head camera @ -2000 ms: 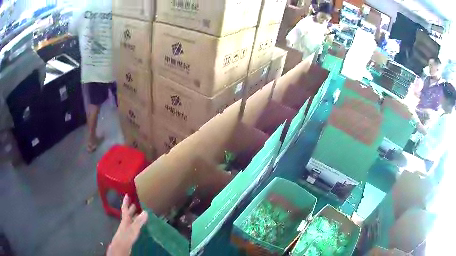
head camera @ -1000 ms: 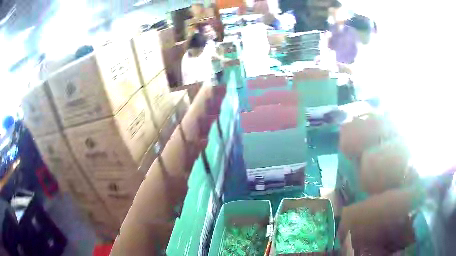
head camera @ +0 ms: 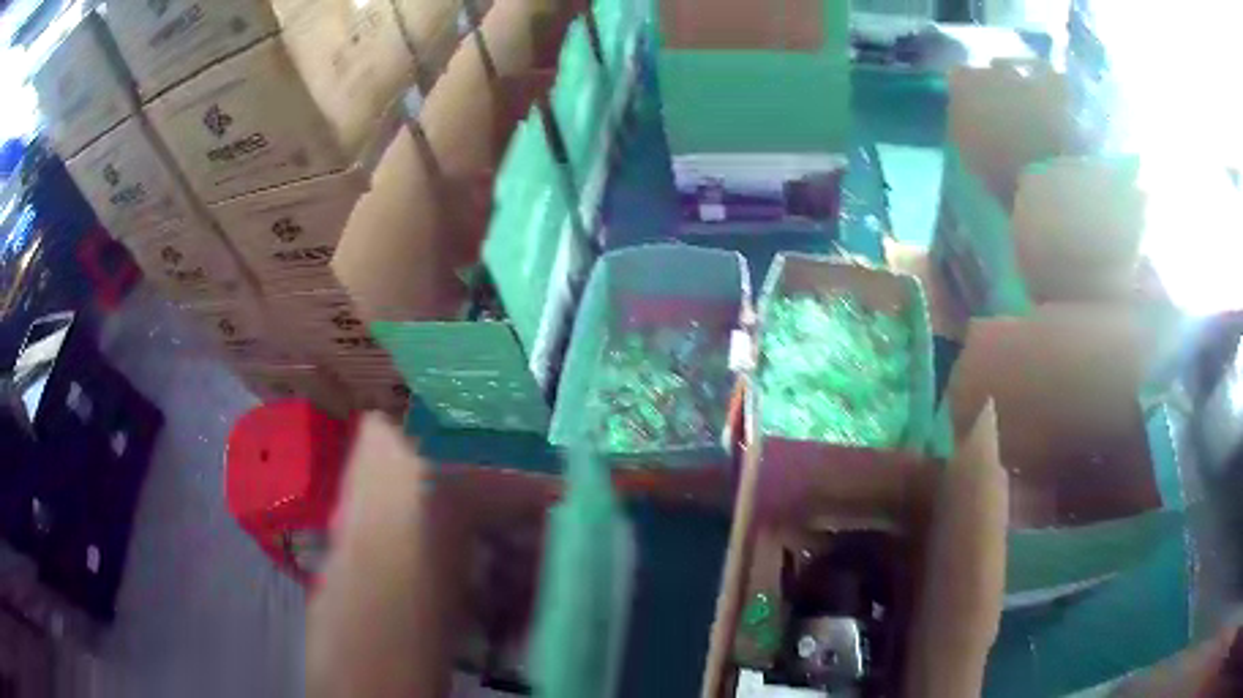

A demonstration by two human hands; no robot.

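Observation:
Neither of my hands can be made out. Nearest in front of me, an open carton (head camera: 961, 545) holds a silver and black unit (head camera: 829, 648) with a small green packet (head camera: 759, 620) beside it. To its left is another open carton (head camera: 375, 573), its flaps blurred and its contents dark. Behind them stand two open parts bins side by side. The left bin (head camera: 586, 348) holds clear and green packets. The right bin (head camera: 920, 321) is fuller, with bright green packets.
Open cartons (head camera: 409, 225) stand in a row at the left, and more (head camera: 1056, 396) at the right. Master cartons (head camera: 246, 130) are stacked at the far left. A red stool (head camera: 284, 471) and black crates (head camera: 75, 477) are on the floor. A green carton (head camera: 757, 102) stands behind the bins.
The view has turned right, then tilted down. The bins sit higher in the picture, and the nearest cartons have come into view. The hand seen two seconds ago at lower left is gone.

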